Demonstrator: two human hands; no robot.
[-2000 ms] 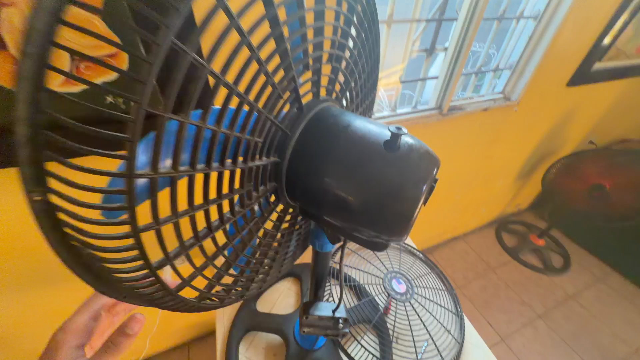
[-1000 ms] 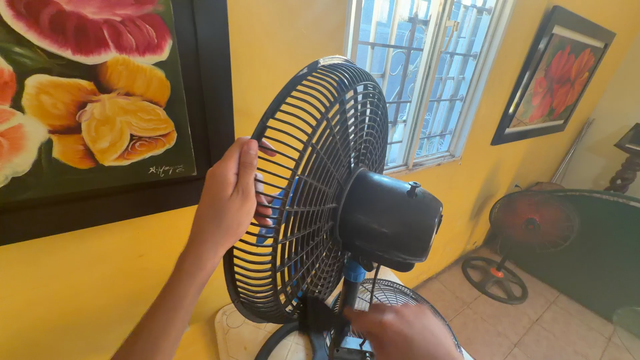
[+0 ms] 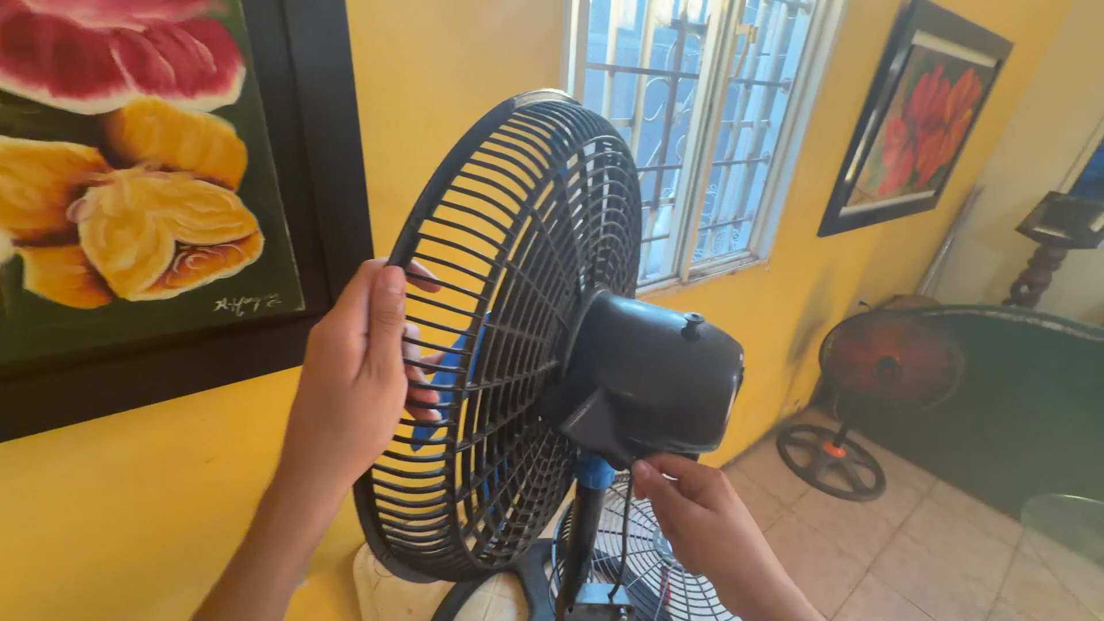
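A black pedestal fan fills the middle of the head view, its rear grille (image 3: 517, 345) turned partly toward me and a blue blade (image 3: 444, 388) showing through the bars. My left hand (image 3: 366, 354) grips the grille's left rim, thumb on the near side and fingers around the bars. My right hand (image 3: 690, 509) pinches with thumb and fingertips at the underside of the black motor housing (image 3: 655, 371), beside the power cord (image 3: 627, 526). What exactly its fingertips hold is hard to tell. Below the housing, a blue collar (image 3: 593, 470) joins the black pole (image 3: 584, 535).
A loose round wire grille (image 3: 690, 586) lies behind the pole, over a pale surface (image 3: 388, 586). Close on the left hangs a framed flower painting (image 3: 319, 172). A barred window (image 3: 690, 129) is behind the fan. Another fan (image 3: 888, 362) stands on the tiled floor at right.
My left hand, first below the grille, now holds its left rim. My right hand has come into view and moved up from near the pole to the housing's underside. The view has shifted.
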